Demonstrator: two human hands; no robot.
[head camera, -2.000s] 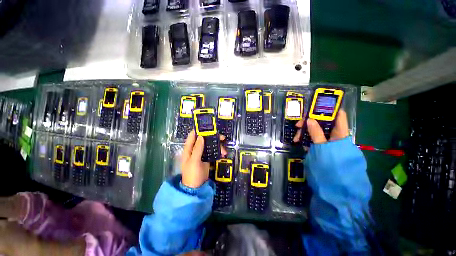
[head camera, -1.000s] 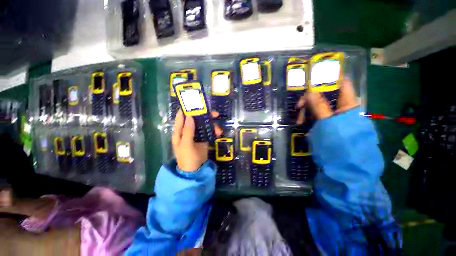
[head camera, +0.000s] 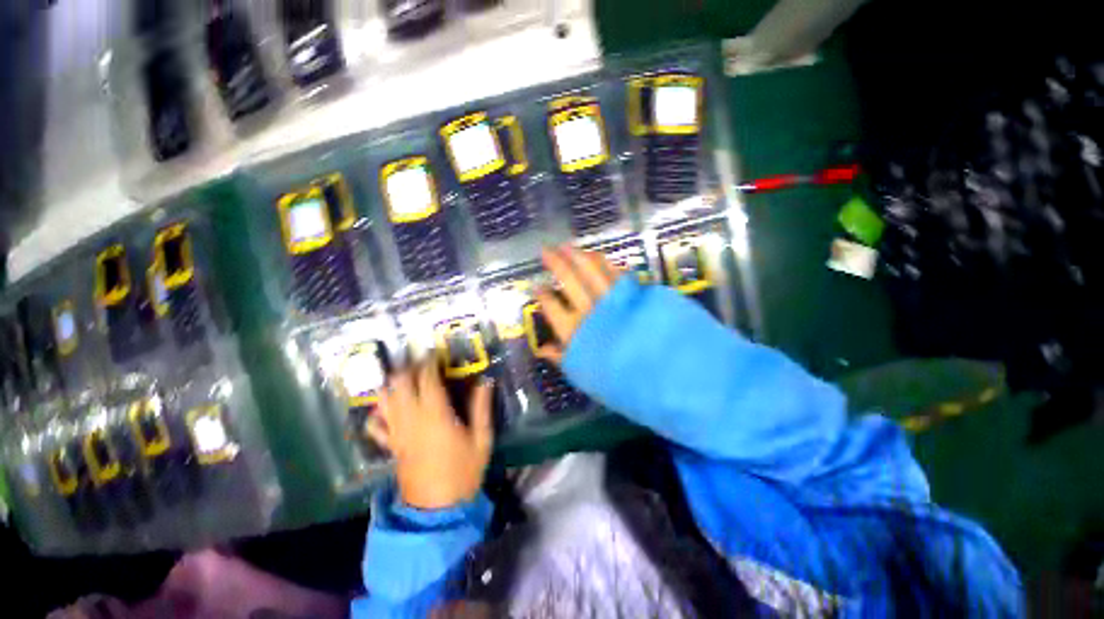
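A clear blister tray (head camera: 741, 260) lies before me with two rows of keypad phones in yellow frames. The upper-row phones (head camera: 478, 148) have lit white screens. My left hand (head camera: 433, 441) is low over the lower row with fingers spread, beside a lit phone (head camera: 362, 372) at the left end and a dark-screened phone (head camera: 461, 347). No phone shows lifted in it. My right hand (head camera: 579, 300) is over the lower row's middle, its fingers across another dark phone (head camera: 559, 389); blur and overlap hide whether it grips this phone.
A neighbour's tray (head camera: 269, 484) with phones is at left, a pink sleeve (head camera: 230, 590) below it. Black phones (head camera: 312, 46) lie beyond on the white board (head camera: 424, 75). At right are a thin red tool (head camera: 805, 180), a green tag (head camera: 861, 219), a white label (head camera: 852, 258) and a dark glossy heap (head camera: 993, 230).
The view has tilted and shifted. Both hands have come down to the lower row, and the phones they held raised are no longer raised. The rightmost upper pocket now shows a lit phone.
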